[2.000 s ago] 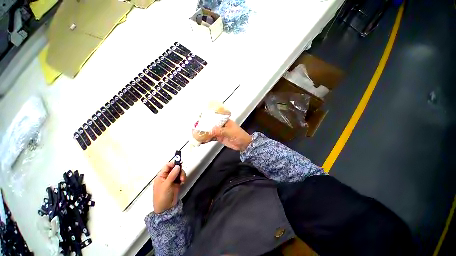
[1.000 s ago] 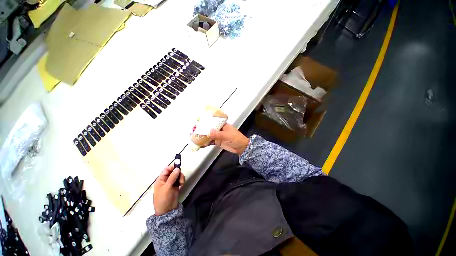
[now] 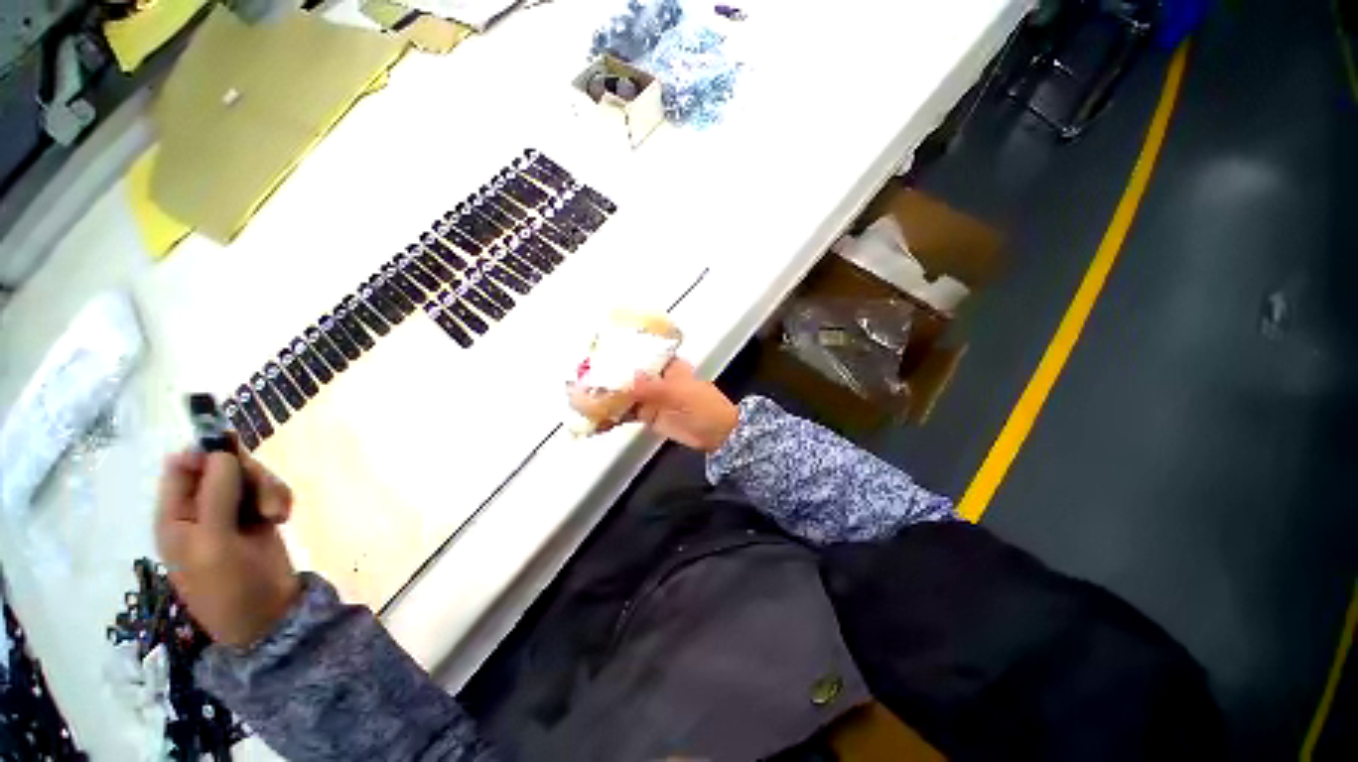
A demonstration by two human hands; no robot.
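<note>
My left hand (image 3: 224,529) holds a black strap tab (image 3: 209,423) upright between thumb and fingers, at the lower left end of the rows; the hand is slightly blurred. My right hand (image 3: 685,404) holds a whitish-tan glue bottle (image 3: 626,357) with a red mark over the board's front edge line. Two side-by-side rows of black tabs (image 3: 425,276) lie on the pale work board (image 3: 447,432); the far row is longer. A heap of loose black tabs (image 3: 201,715) is partly hidden behind my left hand and sleeve.
A small open carton (image 3: 626,107) and bluish-grey clusters (image 3: 694,72) sit beyond the rows. Brown card (image 3: 253,119) lies at the far left, a clear plastic bag (image 3: 67,402) at the left edge. Open cardboard boxes (image 3: 931,238) stand below the table's right side.
My left hand has moved left with the black tab, from beside the board's front edge to the rows' lower left end. My right hand and the bottle stay almost in place.
</note>
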